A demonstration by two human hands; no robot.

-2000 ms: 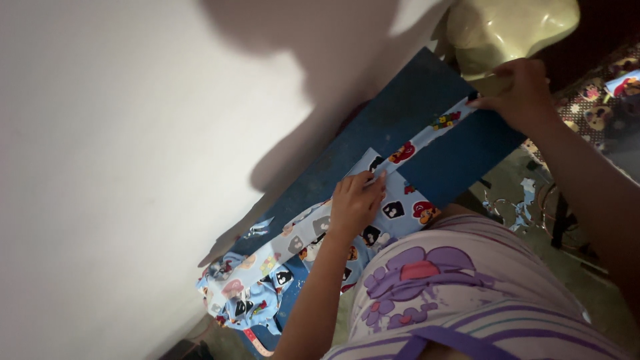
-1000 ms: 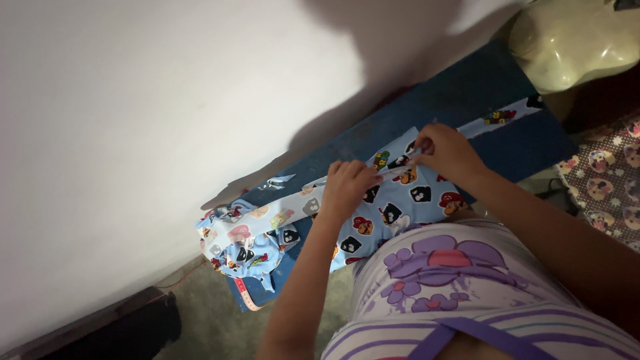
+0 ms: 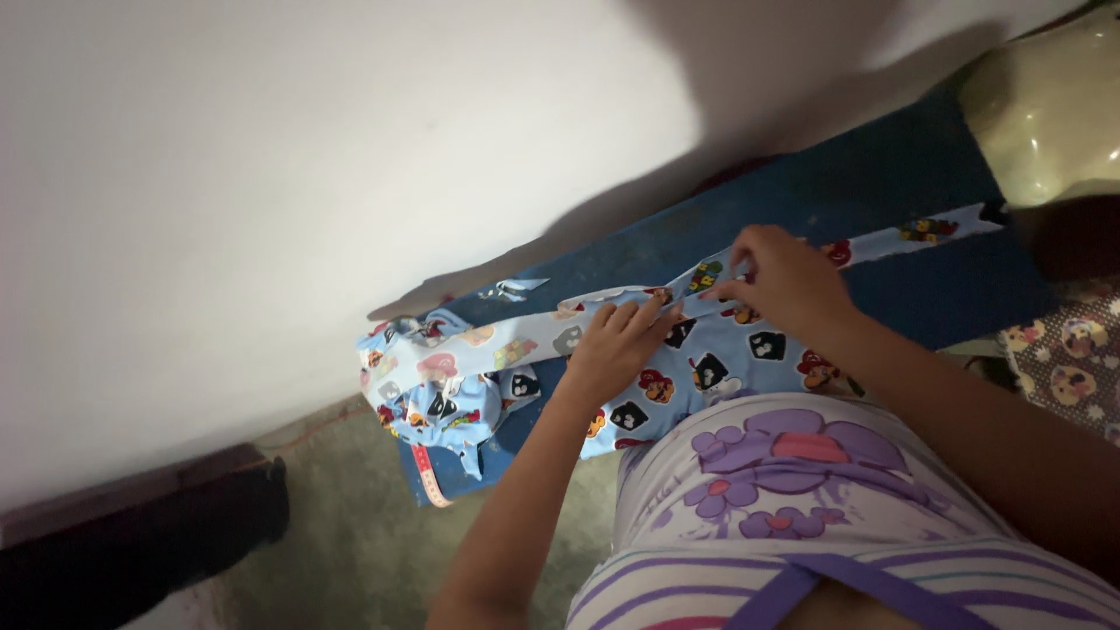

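Observation:
A long strip of light-blue cartoon-print fabric (image 3: 875, 248) runs along a blue board, its far end lying flat at the right. Beneath it, a wider piece of the same fabric (image 3: 691, 376) hangs over the board's near edge. My left hand (image 3: 617, 341) presses on the strip where it meets the wider piece. My right hand (image 3: 779, 276) pinches the fabric edge with thumb and forefinger, a little to the right. More of this fabric (image 3: 455, 407) lies bunched at the board's left end, with the strip's pale reverse side showing over it.
The blue board (image 3: 927, 297) lies along a white wall (image 3: 306, 157). A measuring tape (image 3: 427, 477) hangs at its left end, and small fabric scraps (image 3: 516, 287) lie near the wall. A glossy pale-yellow object (image 3: 1050, 114) stands at upper right. Patterned cloth (image 3: 1072, 359) is at far right.
My right hand was at the strip's far right end two seconds ago; it has come left, close to my left hand. The wider fabric is spread more over the board. The view has shifted.

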